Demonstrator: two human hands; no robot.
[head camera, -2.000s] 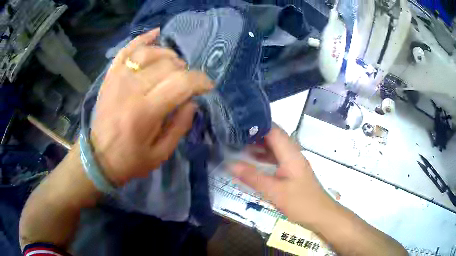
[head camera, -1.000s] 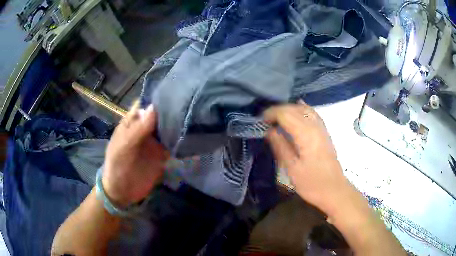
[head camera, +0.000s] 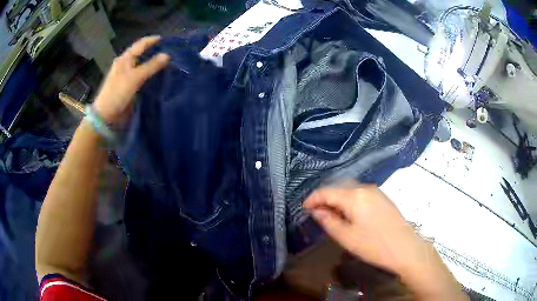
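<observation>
A denim jacket (head camera: 200, 141) lies spread over the table and the front edge, dark blue right side showing at left and grey-blue wrong side at right. A button placket (head camera: 257, 164) with small white metal buttons runs down its middle. My left hand (head camera: 132, 79) is at the jacket's upper left edge, fingers bent over the cloth; whether it grips is unclear. My right hand (head camera: 353, 220) is at the lower right part of the wrong side, fingertips together at the cloth; what is between them is hidden.
The sewing machine (head camera: 465, 53) stands at the upper right. Black thread snips (head camera: 518, 203) lie on the white table (head camera: 465, 235), with a dark tangle (head camera: 524, 150) above them. A dark denim pile (head camera: 29, 182) is at left. A white sheet with red marks (head camera: 241, 35) lies behind the jacket.
The jacket has been opened out from a bunched grey bundle, and its dark blue front and buttons now show. My left hand has moved up and left; my right hand is lower.
</observation>
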